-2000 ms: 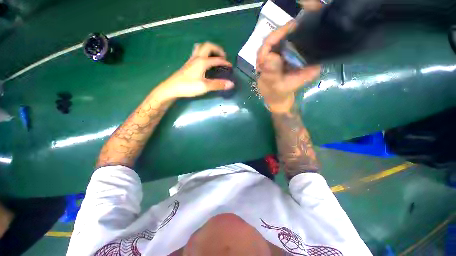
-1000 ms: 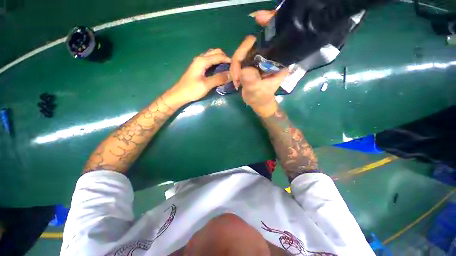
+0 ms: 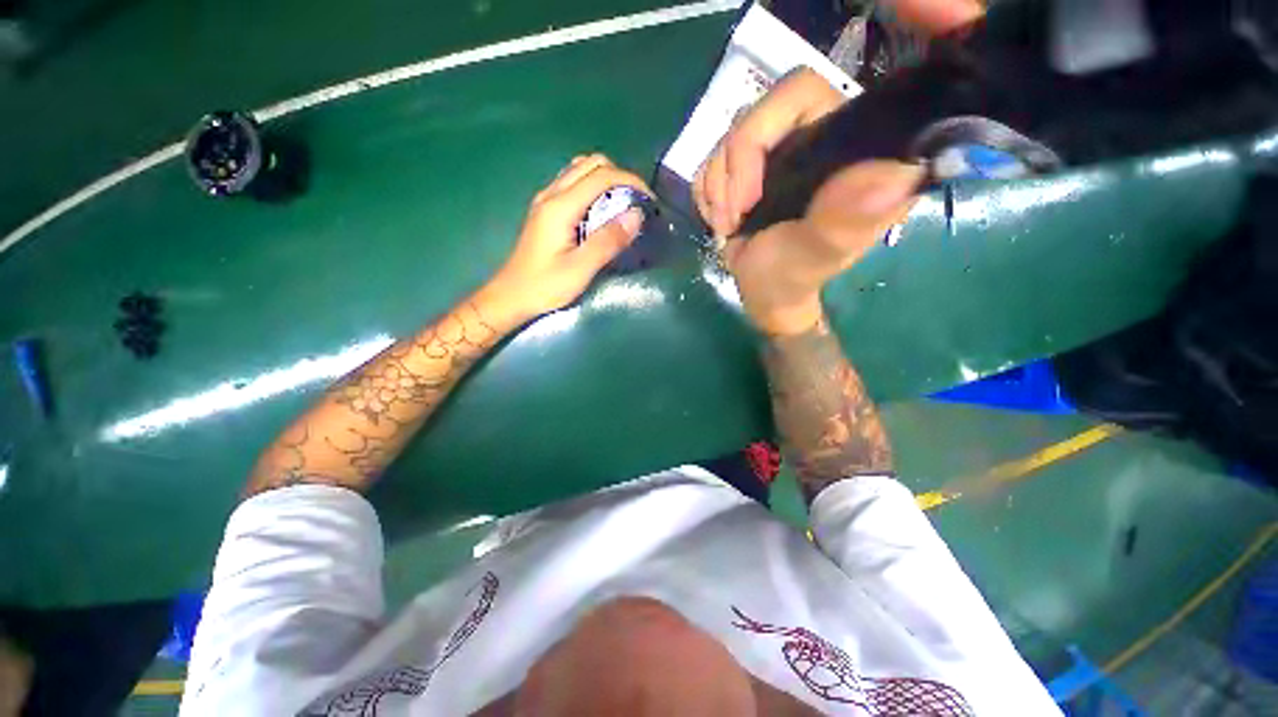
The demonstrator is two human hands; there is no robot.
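My left hand [image 3: 564, 235] holds a small round unit [image 3: 611, 210] on the green bench, its pale, silvery face showing between thumb and fingers. My right hand [image 3: 792, 210] is shut on a thick black electric screwdriver [image 3: 897, 126] with a blue-and-white round badge. Its bit is hidden. My right fingertips are a little right of the unit, by a small pile of shiny specks, probably screws [image 3: 718, 255]. A white box, probably the screw feeder [image 3: 729, 93], stands behind my right hand and is partly covered by it.
Another round black unit [image 3: 224, 153] stands by the white line at left. A dark cluster of small parts [image 3: 140, 324] and a slim blue object [image 3: 32, 376] lie far left. A thin dark rod [image 3: 949, 210] lies at right. Part of another person's hand [image 3: 936, 13] shows at the top.
My right hand and the screwdriver have moved from over the unit to the right, towards the white box. The unit's pale face now shows in my left hand.
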